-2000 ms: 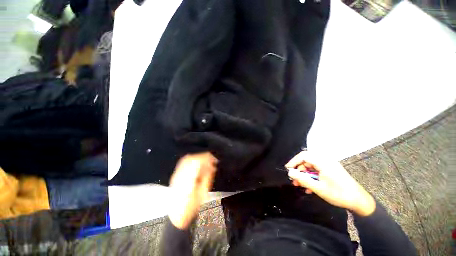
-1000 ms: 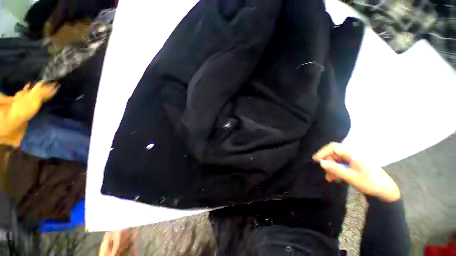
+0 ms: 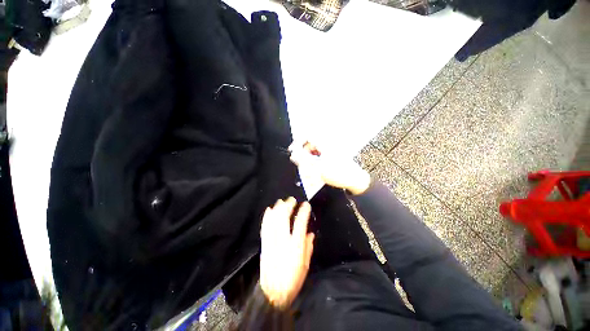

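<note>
The black jacket lies on the white-topped table. A pale loose thread lies on it, and a round shiny snap shows at its far right. My left hand lies palm down at the jacket's near right edge, fingers slightly apart. My right hand is farther up at the jacket's right edge, fingers closed. A small red part of the thread snips shows between its fingers. The blades are too small to tell.
A red plastic stool stands on the speckled floor at the right. Dark cloth hangs over the table's far right corner. Plaid cloth lies at the far edge. A blue edge shows below the jacket.
The view has turned right, so the jacket sits farther left and the stool shows fully. My left hand has come from the lower edge onto the jacket. My right hand is farther up its right edge.
</note>
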